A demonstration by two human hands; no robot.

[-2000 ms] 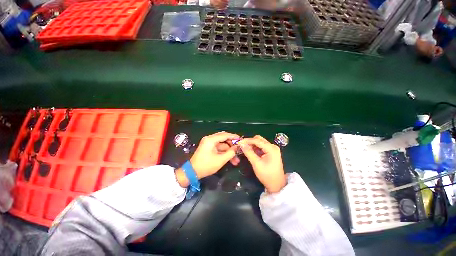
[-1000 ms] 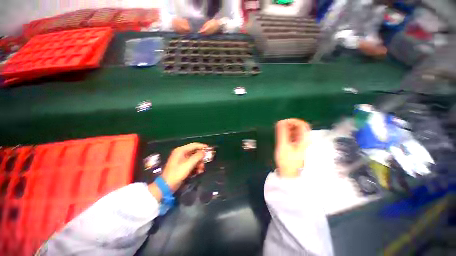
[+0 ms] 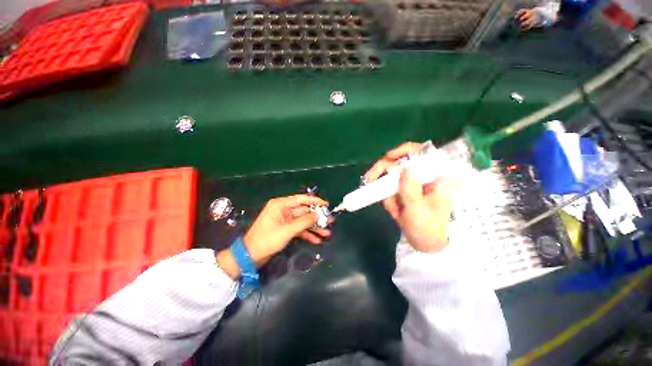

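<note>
My left hand, with a blue strap at the wrist, holds a small silver-white round module between thumb and fingers above the dark mat. My right hand is closed around a white glue syringe with a green cap and a hose. The syringe tip points left and is at the module's right edge; whether it touches cannot be told. The fingers partly hide the module and the syringe barrel.
A module lies left of my left hand, with small specks beside it. A thin ring lies below. Red tray at left, white sheet at right. Modules lie on the green belt, with a dark pocket tray beyond.
My right hand, empty and apart a second ago, now holds the syringe and has brought its tip to the module in my left hand. The view has shifted since the earlier frames.
</note>
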